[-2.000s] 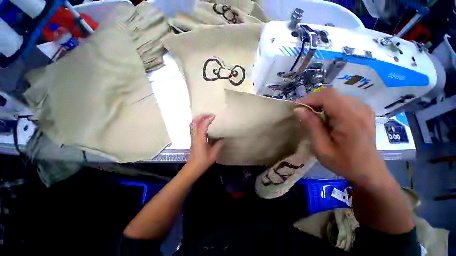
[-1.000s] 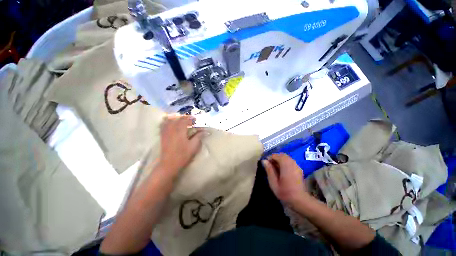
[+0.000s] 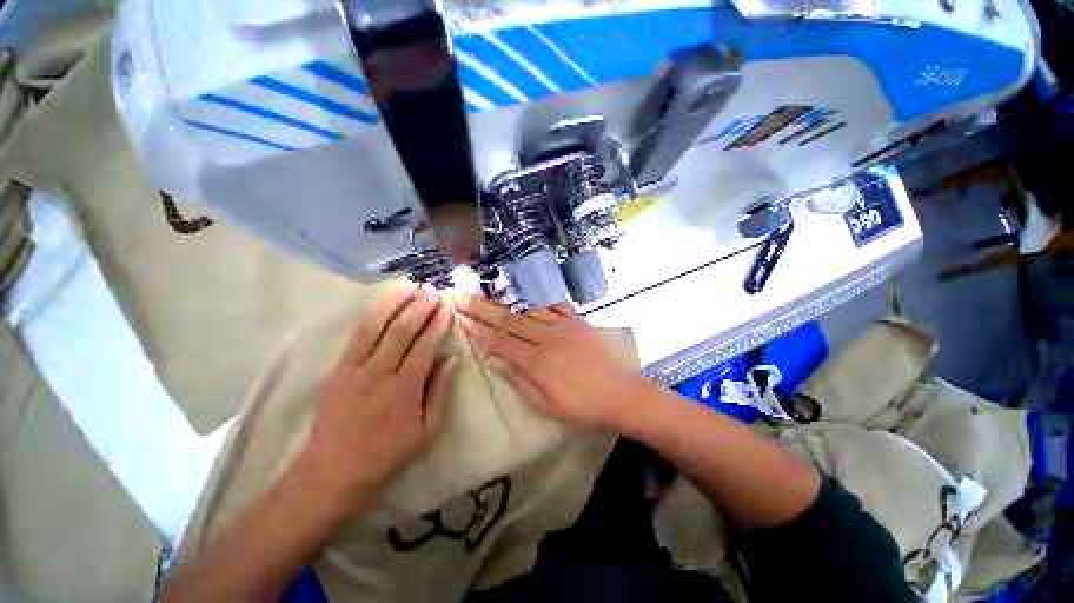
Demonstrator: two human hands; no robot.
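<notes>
A khaki motif panel [image 3: 518, 442] lies under both hands and hangs over the table's front edge, its dark brown looped bow motif low in view. A ridge in the cloth runs from between the hands to the lamp-lit needle area [image 3: 462, 280]. My left hand [image 3: 383, 383] lies flat on the cloth left of the ridge, fingertips just before the needle area. My right hand [image 3: 559, 359] presses the cloth right of the ridge, fingertips close to the left ones. Two grey cylinders [image 3: 539, 278] hang beside the needle area. The presser foot is hard to make out.
The white and blue sewing machine head [image 3: 813, 88] fills the top. Thread snips [image 3: 768, 257] and a control panel [image 3: 873, 210] are on the bed at right. More khaki panels [image 3: 71, 459] lie left. A khaki heap [image 3: 877, 471] and blue bag [image 3: 795, 353] are lower right.
The view has moved closer to the machine. My right hand has come from the cloth's right edge onto the panel beside my left hand. Both hands are now at the needle area.
</notes>
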